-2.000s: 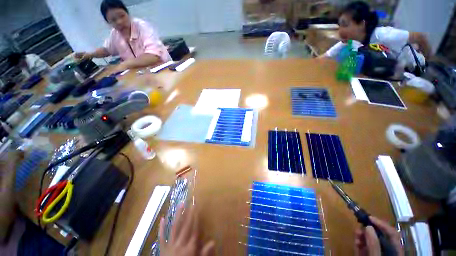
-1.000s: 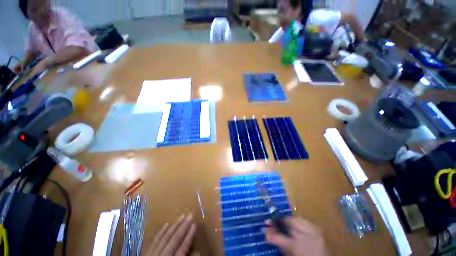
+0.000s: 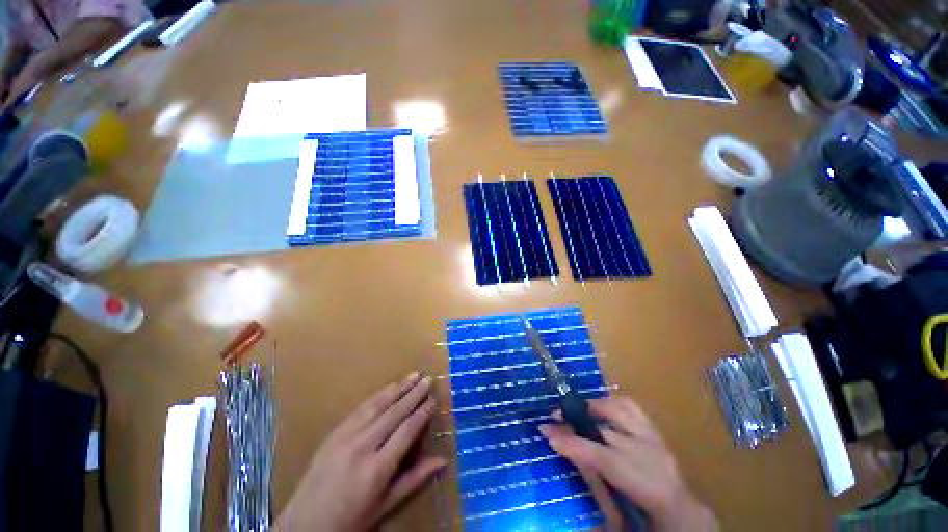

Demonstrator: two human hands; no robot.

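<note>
A bright blue solar cell panel point(image 3: 499, 416) with pale crosswise lines lies nearest me, cut off by the lower edge. My right hand point(image 3: 613, 457) holds the dark handle of a soldering iron point(image 3: 553, 366) over the panel. Its metal tip is at the panel's upper part; contact cannot be told. My left hand point(image 3: 369, 457) lies palm down on the table at the panel's left edge, fingers extended, holding nothing visible. A thin silver strip runs beside the panel's left edge, partly by my left hand.
Two dark solar cells point(image 3: 510, 231) lie beyond the panel. Ribbon bundles point(image 3: 247, 447) and white strips point(image 3: 187, 462) are at left, more at right. A grey canister point(image 3: 806, 208) stands right. A finished panel point(image 3: 353, 187) lies at back left. A person's arm shows far left.
The view has turned down and right since two seconds ago. My right hand has brought the iron from the panel's right side over the panel. My left hand has moved right, to the panel's left edge.
</note>
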